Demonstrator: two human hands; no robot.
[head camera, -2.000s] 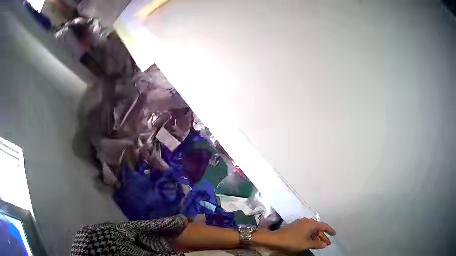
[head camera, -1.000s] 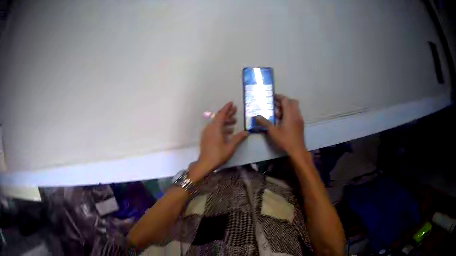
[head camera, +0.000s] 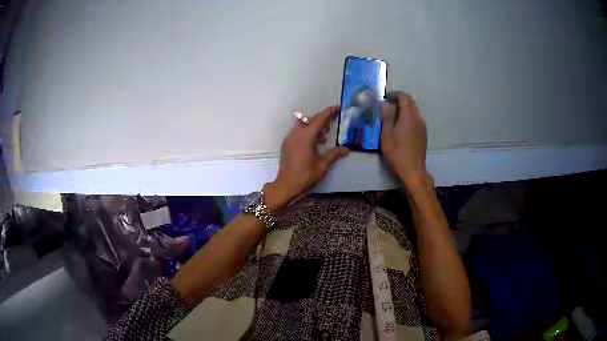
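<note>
A smartphone (head camera: 363, 103) with a black edge and a lit, mostly blue screen stands upright in view over the pale fabric (head camera: 200, 80) near the table's front edge. My left hand (head camera: 309, 150) is at the phone's lower left, its fingertips and thumb at the edge. A small white stick (head camera: 301, 117), perhaps a cigarette, sticks out between its fingers. My right hand (head camera: 404, 136) holds the phone's right side; its fingers are partly hidden and slightly blurred.
The white table edge (head camera: 219, 178) runs across in front of my body. A tape measure (head camera: 381, 286) hangs over my checked clothes. Crumpled grey material (head camera: 110, 233) lies below left, dark blue material (head camera: 516, 280) below right. A yellowish strip (head camera: 17, 143) shows far left.
My view has swung from the table's side to its front edge. Both hands have come into view with the phone. The screen has changed from white with text to a blue picture.
</note>
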